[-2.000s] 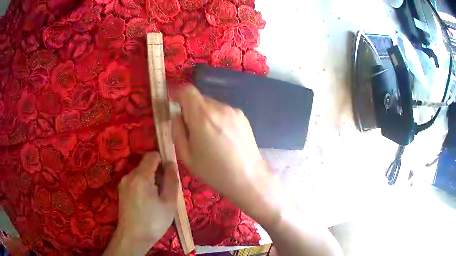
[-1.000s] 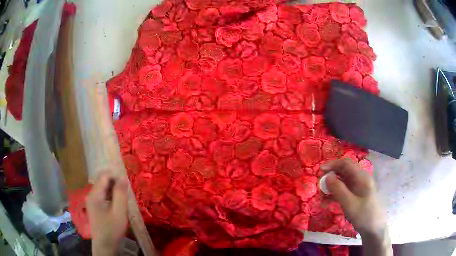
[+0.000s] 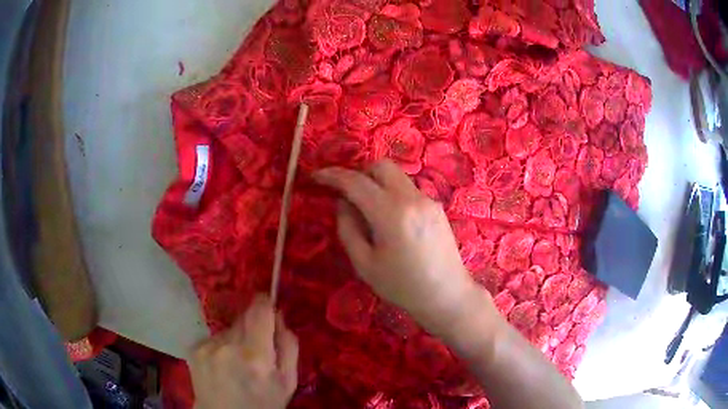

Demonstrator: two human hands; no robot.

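Note:
The red lace garment (image 3: 479,136) lies spread over the table, its neck with a small white label (image 3: 198,176) at the left. My left hand (image 3: 247,355) is at the lower left, shut on the narrow wooden ruler (image 3: 286,216), which stands on edge across the cloth near the neck. My right hand (image 3: 399,236) is over the garment just right of the ruler, fingers bent towards it. Whether it holds the chalk is hidden. The dark flat block (image 3: 625,249) lies on the garment's right edge.
The pale table (image 3: 128,160) shows around the garment. A long curved brown strip (image 3: 60,184) is at the left. The iron (image 3: 706,248) is at the far right edge. Red cloth (image 3: 672,36) lies at the top right. Dark items are below the table's lower left edge.
The ruler has moved from left of the garment onto the cloth near the neck. My right hand has moved left from near the block. The view has shifted, and the neck label shows more fully.

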